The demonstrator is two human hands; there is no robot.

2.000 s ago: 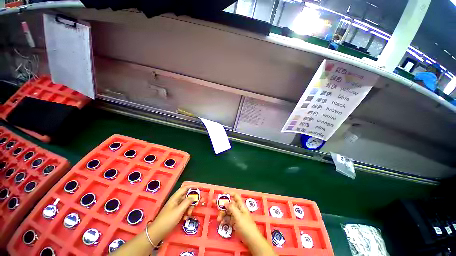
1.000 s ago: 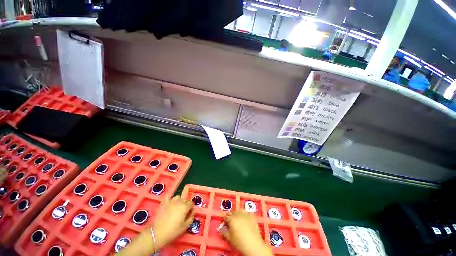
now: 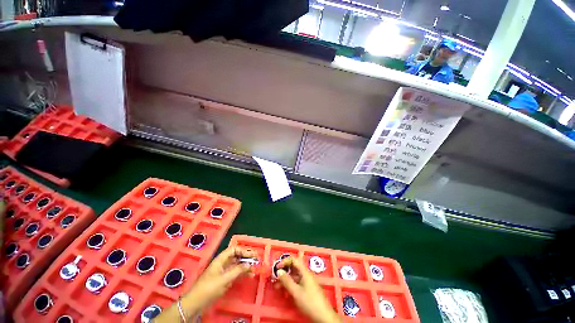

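My left hand (image 3: 219,279), bare with a thin white band at the wrist, holds a watch head (image 3: 248,260) tilted nearly edge-on over the near orange-red tray (image 3: 328,311). My right hand (image 3: 301,290), bare, grips another watch head (image 3: 277,269) by its rim, dark face showing. A further watch head (image 3: 285,258) shows partly behind it in the tray's back row. Pale-faced watch heads (image 3: 316,264) sit in pockets to the right, with a dark one (image 3: 350,306) in the second row. What lies under my left fingers is hidden.
A larger red tray (image 3: 135,243) of watch heads is at left, another tray (image 3: 38,221) beyond it. Black foam (image 3: 57,153) lies at far left. A white slip (image 3: 273,179), plastic bag (image 3: 460,305), hanging colour chart (image 3: 410,135) and clipboard (image 3: 98,85) surround them. A person (image 3: 439,65) stands beyond the partition.
My hands have lifted slightly from the second-row pockets, and a watch head now shows in each. The pockets under them look emptied. A person in blue has appeared beyond the partition.
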